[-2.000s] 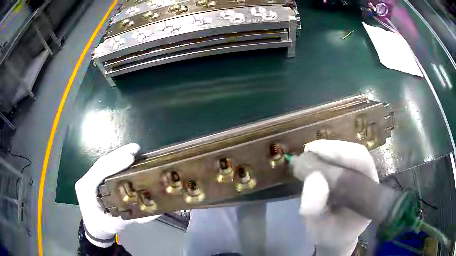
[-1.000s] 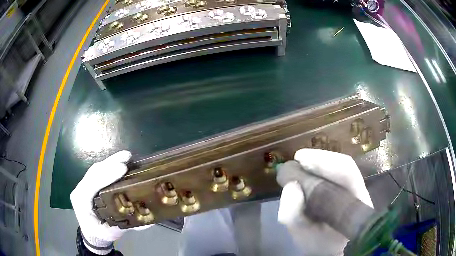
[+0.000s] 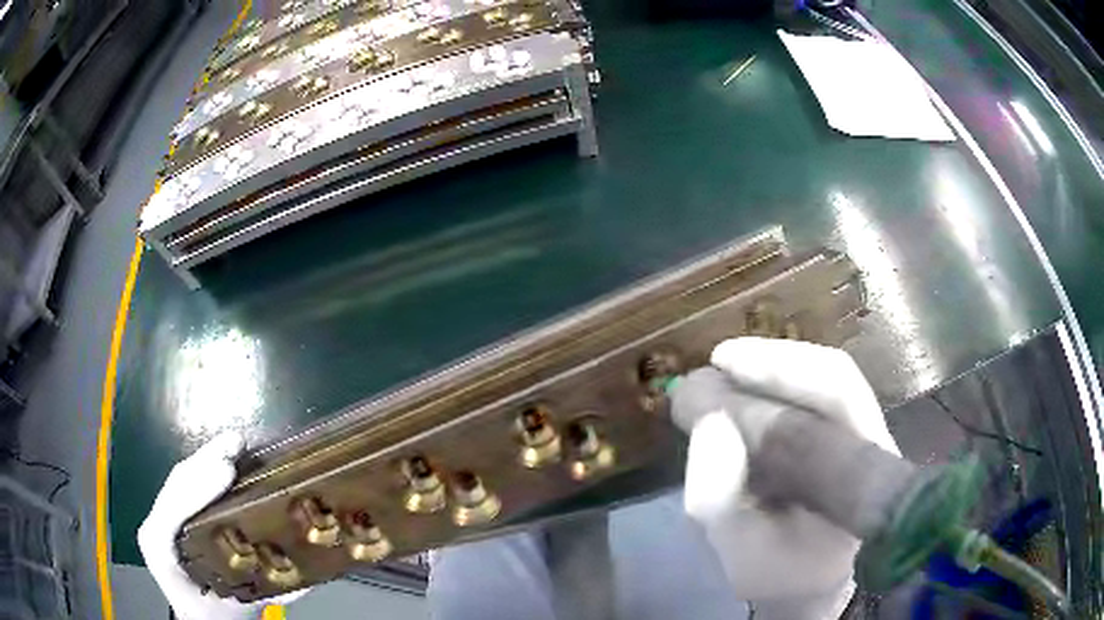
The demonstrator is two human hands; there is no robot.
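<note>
A dark bronze housing bar (image 3: 496, 442) is held tilted over the near edge of the bench, its right end higher in the picture. Its face has paired gold-coloured recesses. My left hand (image 3: 200, 533), in a white knitted glove, grips the bar's left end. My right hand (image 3: 787, 484), also gloved, is closed around a grey dispensing syringe (image 3: 823, 460). The syringe's green tip (image 3: 665, 384) is at a recess right of the bar's middle; contact is unclear. A green cap (image 3: 926, 527) with a pale hose is at its rear. The right hand hides part of the bar.
Stacked silver and gold-brown housings (image 3: 363, 121) stand at the far left of the green bench mat (image 3: 678, 182). A white paper sheet (image 3: 866, 85) and a thin yellowish stick (image 3: 739, 70) lie at the far right. A grey floor with a yellow line runs along the left.
The view has shifted, so the bench items sit further left. The bar has moved left and down in the picture and tilts more steeply. The syringe tip has moved to a recess further right along the bar.
</note>
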